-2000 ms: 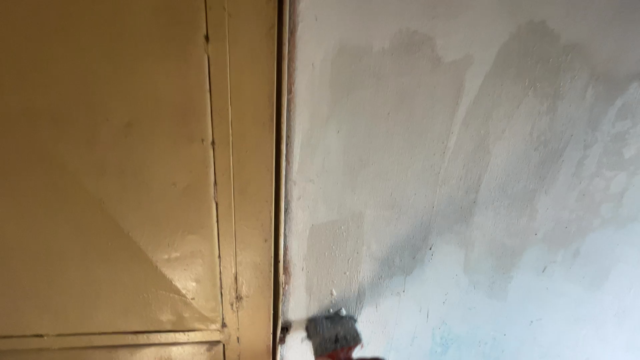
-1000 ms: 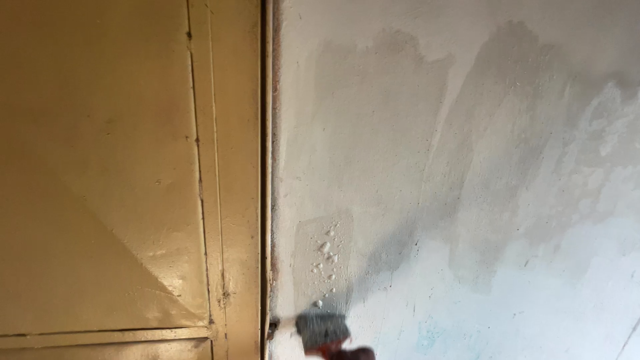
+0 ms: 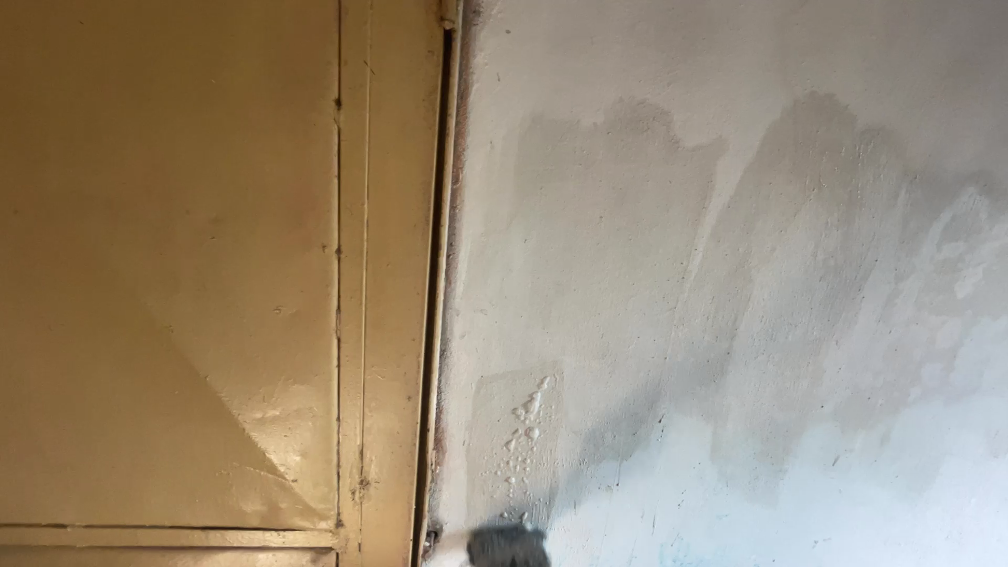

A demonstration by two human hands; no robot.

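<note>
The dark bristles of a wide paintbrush (image 3: pixel 510 546) touch or nearly touch the wall at the bottom edge of the head view. The brush's handle lies outside the frame, and neither my left hand nor my right hand shows. Just above the bristles, white drops (image 3: pixel 522 441) cling to a damp, narrow patch on the painted wall (image 3: pixel 614 331). Larger darker, wet-looking areas spread over the wall higher up and to the right.
A yellow-brown metal door (image 3: pixel 173 236) fills the left side, with a frame (image 3: pixel 394 276) and a dark vertical gap beside the wall. A small dark metal piece (image 3: pixel 431 539) sits low at the frame's edge.
Part of a hand showed beside the brush at the bottom edge one second ago; now only bristles are visible. The white drops on the damp patch are more numerous than two seconds ago.
</note>
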